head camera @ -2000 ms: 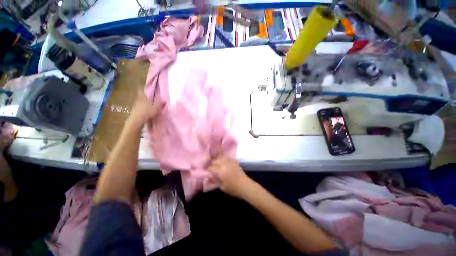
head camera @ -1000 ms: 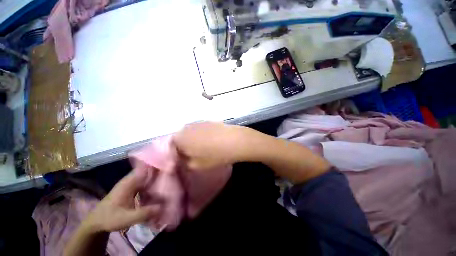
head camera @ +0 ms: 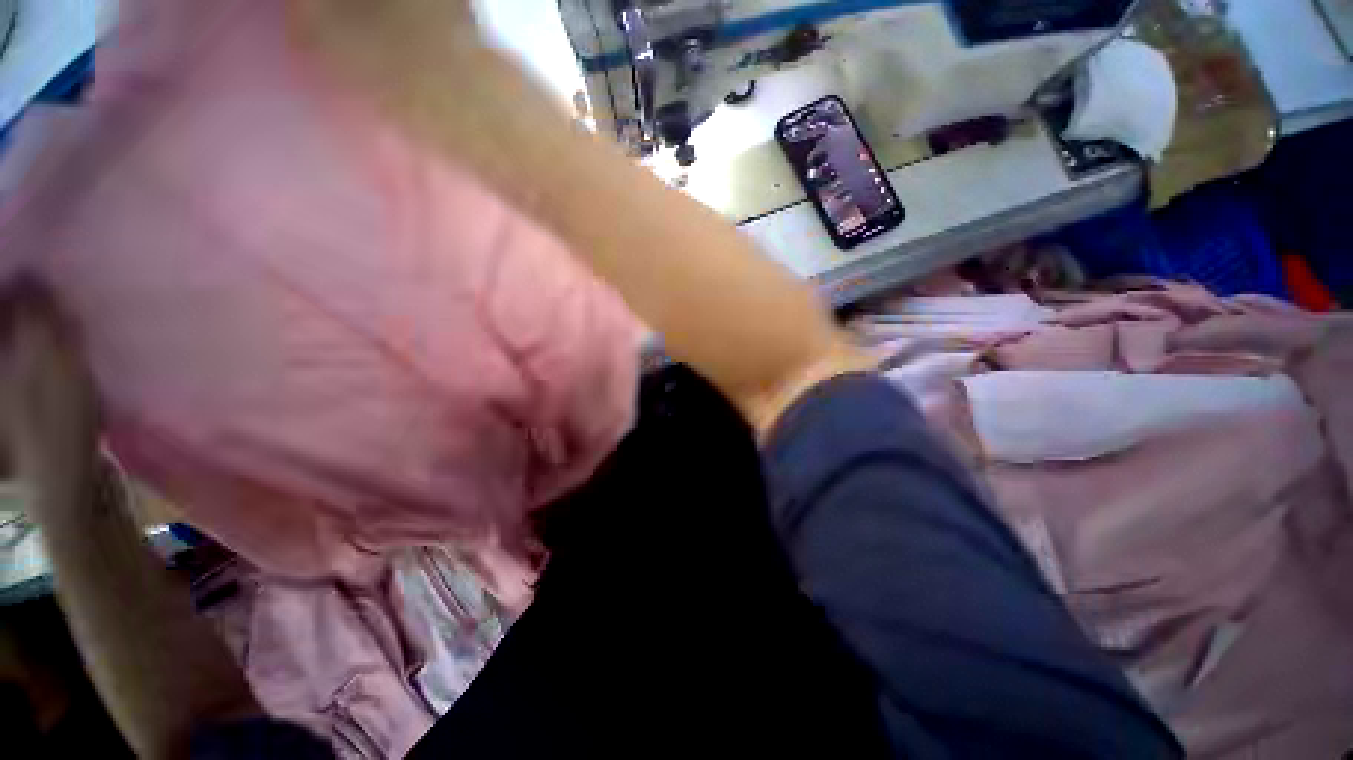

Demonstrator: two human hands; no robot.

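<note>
A large dusty pink garment piece [head camera: 341, 312] is spread and raised in front of me, filling the left half of the view. It is blurred and covers most of the white table. My left hand [head camera: 37, 371] is blurred at the left edge, against the garment; its fingers are hard to make out. My right forearm reaches up and left across the garment, and my right hand is at or beyond the top edge, so its grip is not visible. The sewing machine's needle area [head camera: 675, 141] shows to the right of my forearm, with no cloth under it.
A lit smartphone [head camera: 841, 171] lies right of the needle, with a small dark tool [head camera: 968, 134] beyond it. A white rounded piece [head camera: 1123, 101] and brown tape [head camera: 1217, 97] are at the table's right end. Pink and white bundles [head camera: 1157, 505] heap below right, by a blue crate [head camera: 1202, 256].
The garment has gone from bunched between both hands at the table's front edge to raised and spread at the left. My right arm has swung up and left; my left hand has moved left.
</note>
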